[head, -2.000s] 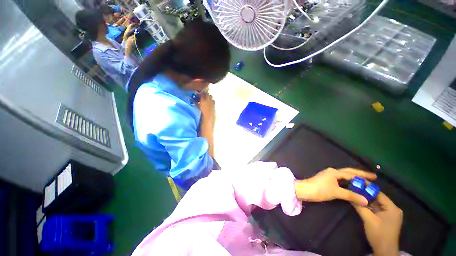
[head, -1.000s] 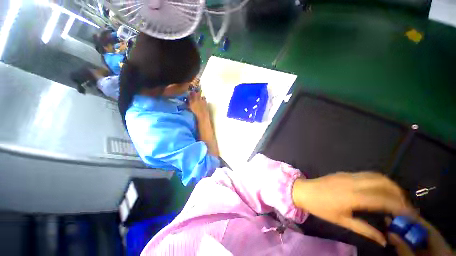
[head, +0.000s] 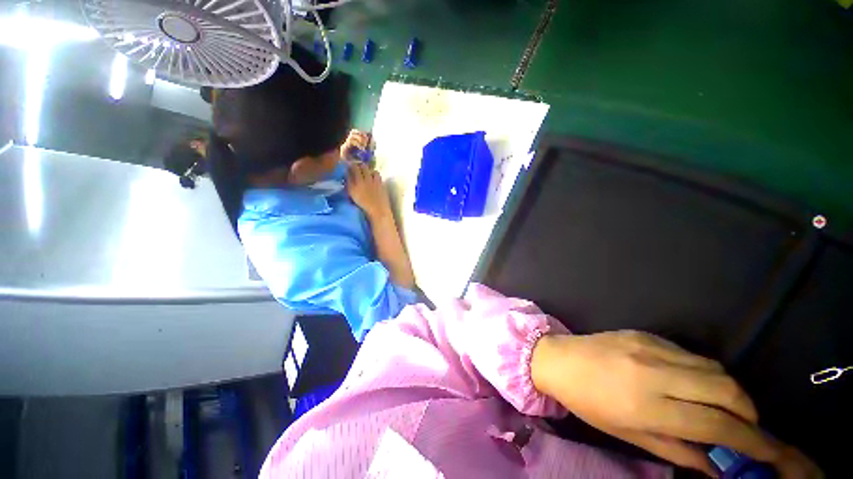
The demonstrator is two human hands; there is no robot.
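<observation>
My left hand (head: 645, 393), in a pink sleeve, is at the lower right, with its fingers curled over a small blue unit (head: 737, 465) and its thumb beside it. The unit is cut off by the bottom edge, so its screen and number of pieces cannot be told. A little of my right hand (head: 795, 463) shows beside the unit at the bottom edge; its grip is hidden. The black tray (head: 645, 243) lies beyond and under the hands. A small silver wire loop (head: 829, 375) lies on the tray at the right.
A co-worker (head: 313, 248) in blue sits at left, hands on a small blue item. A blue bin (head: 454, 176) stands on a pale mat (head: 440, 253). Several blue units (head: 412, 53) lie on the green bench beyond. A white fan (head: 182, 33) is at the upper left.
The view has swung to the right. The hands and blue unit have shifted down towards the bottom edge, and my right hand is now mostly out of view.
</observation>
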